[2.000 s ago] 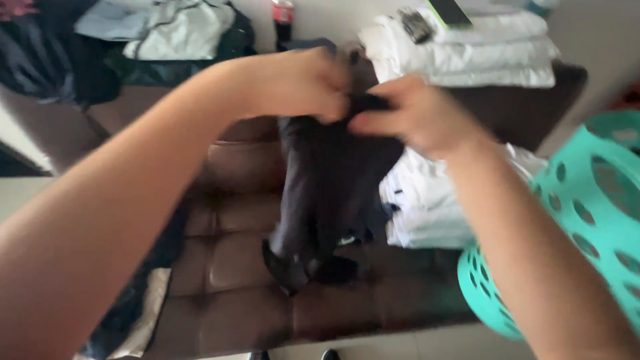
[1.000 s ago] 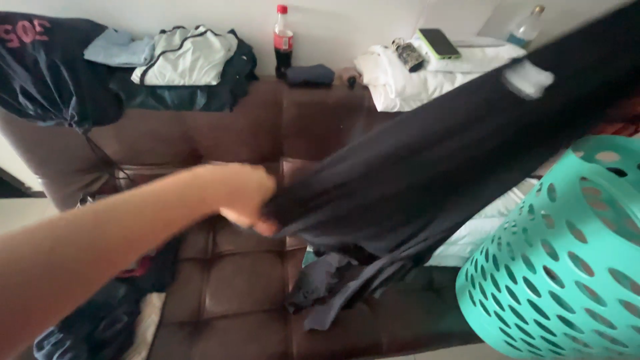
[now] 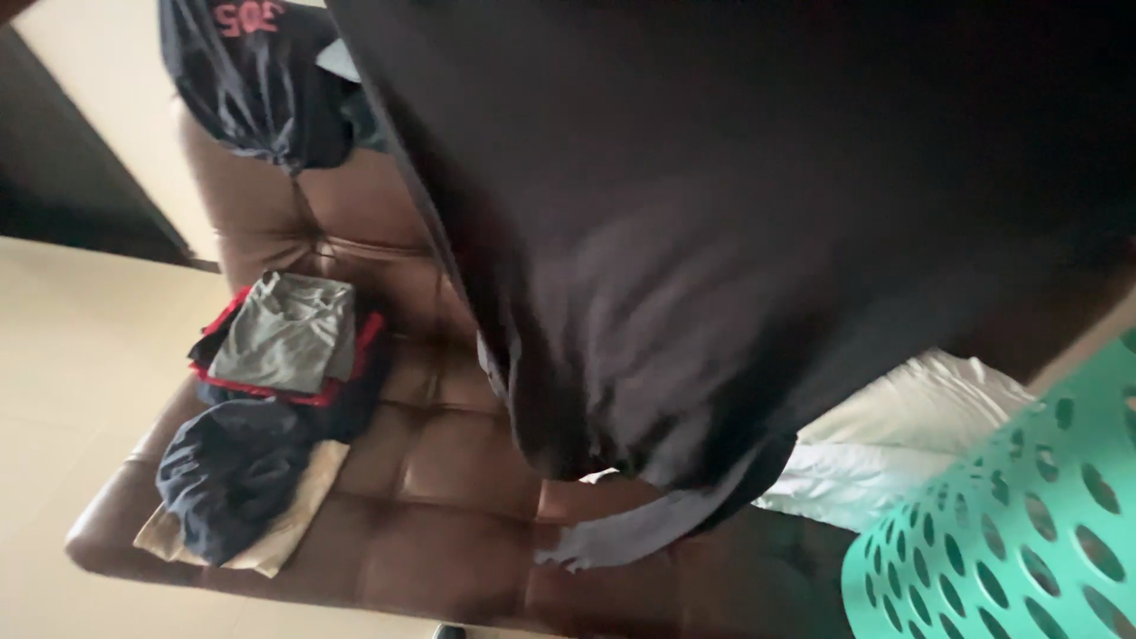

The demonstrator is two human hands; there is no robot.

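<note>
A large dark cloth garment hangs spread across the middle and right of the view, above a brown tufted leather sofa. Its lower end bunches near the seat, where a strip of grey fabric dangles. Neither of my hands can be made out; a blurred bit of skin shows at the right edge and another at the top left corner, too little to tell what the fingers do.
Folded grey and red clothes lie on the sofa's left part, beside a dark bundle on beige cloth. A dark drawstring bag rests on the backrest. White folded cloth and a turquoise perforated basket are at right.
The dark garment was bunched between both hands, then stretched toward the upper right; now it hangs spread out and covers much of the view. The view has shifted left.
</note>
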